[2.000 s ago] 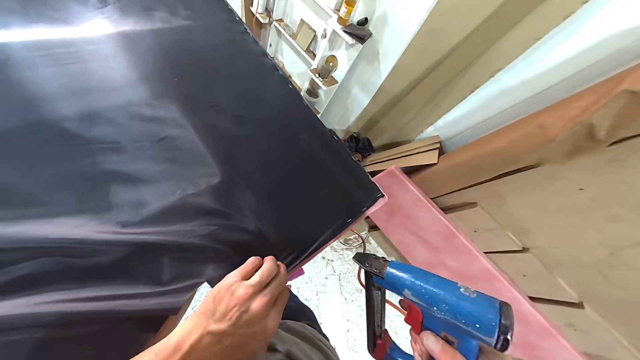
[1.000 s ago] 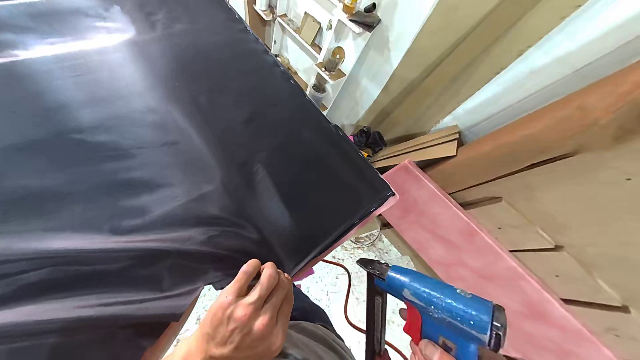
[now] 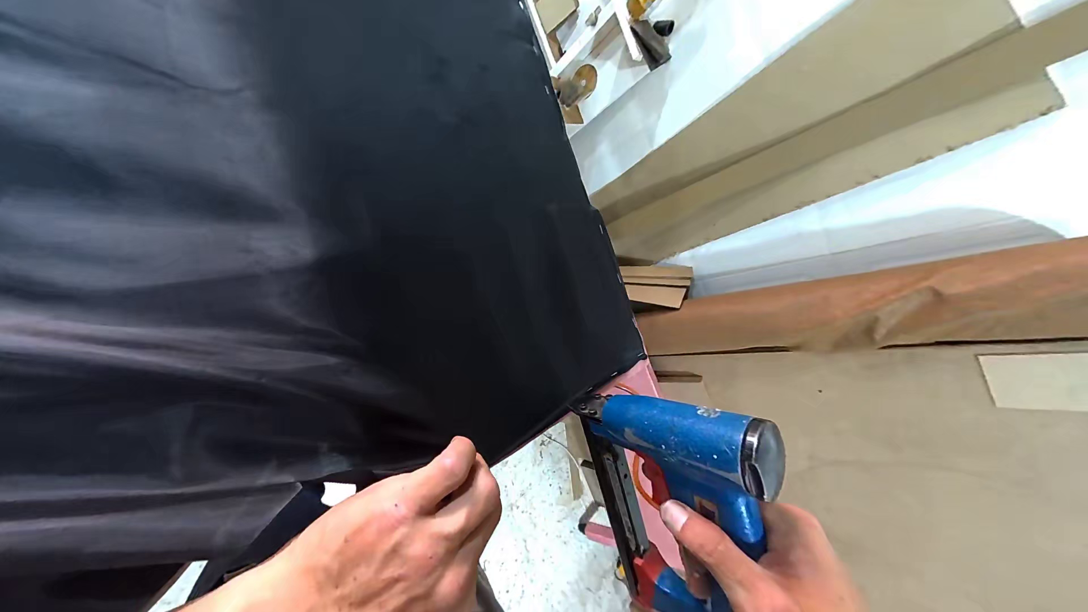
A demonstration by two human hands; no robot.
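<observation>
Black sheet fabric [image 3: 442, 212] lies over a broad, flat frame, with staples along its right edge. My left hand [image 3: 408, 527] pinches the fabric's lower edge between thumb and fingers. In my right hand [image 3: 765, 552] is a blue pneumatic staple gun [image 3: 680, 438], held by its grip, with my thumb on the near side. The gun's nose meets the fabric edge, left of the lower right corner. Pink upholstery [image 3: 639, 378] shows just beyond that corner and behind the gun. Whether the trigger is pressed, I cannot tell.
Brown cardboard or board sheets [image 3: 875, 459] stand at the right, beside a roll of brown paper [image 3: 892, 319]. Stacked board strips [image 3: 659, 285] lie beyond the corner. A white shelf rack [image 3: 586, 42] with small items is at the top. The speckled floor [image 3: 535, 510] shows below.
The staple gun has moved from below the corner, apart from the fabric, to the fabric's edge. My left hand still pinches the edge. The view has turned and shifted.
</observation>
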